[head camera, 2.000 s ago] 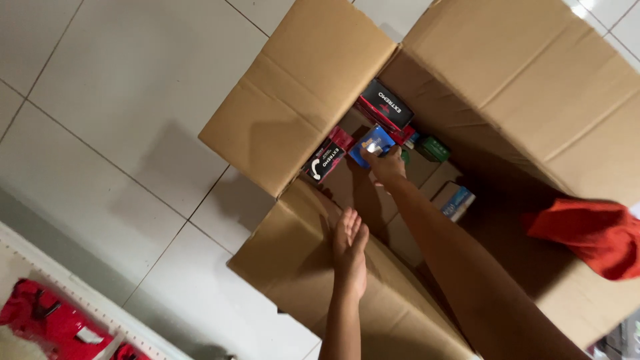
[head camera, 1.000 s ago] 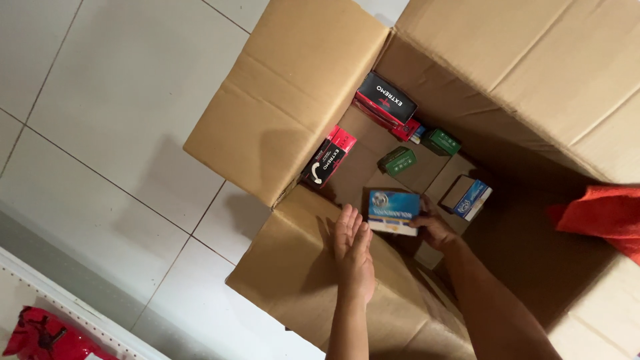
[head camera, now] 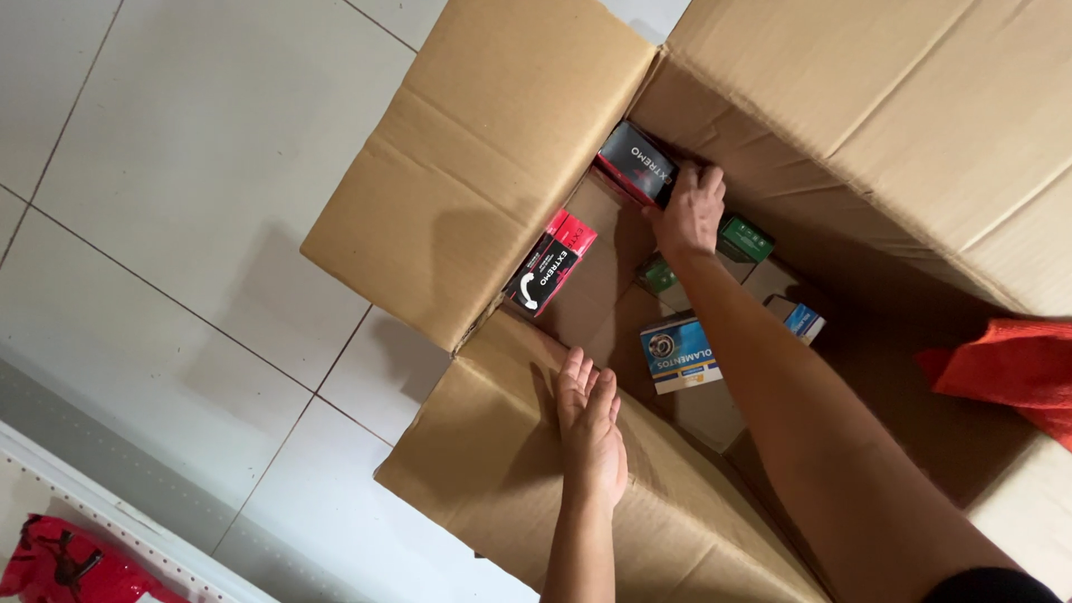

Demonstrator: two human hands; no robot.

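Inside a large open cardboard box (head camera: 754,109), my right hand (head camera: 691,209) has its fingers on the end of a black and red carton (head camera: 638,159) in the far corner. My left hand (head camera: 593,419) is empty, fingers extended, against the near side flap. Between them, by the box's left wall, lie a black carton (head camera: 543,275) and a red carton (head camera: 574,231). Two small green cartons (head camera: 745,239) sit beside my right wrist. A blue and white carton (head camera: 680,353) lies below my right forearm, which partly covers it; another blue and white carton (head camera: 800,320) is just beyond the forearm.
A red cloth (head camera: 1009,368) hangs over the box's right edge. Cardboard flaps (head camera: 477,151) spread outward over the tiled floor (head camera: 209,126). A white perforated shelf edge (head camera: 109,511) with a red plastic package (head camera: 71,565) is at the lower left.
My right hand has let go of the blue and white carton, now lying in the box, and moved up to the black and red carton. My left hand stays at the flap.
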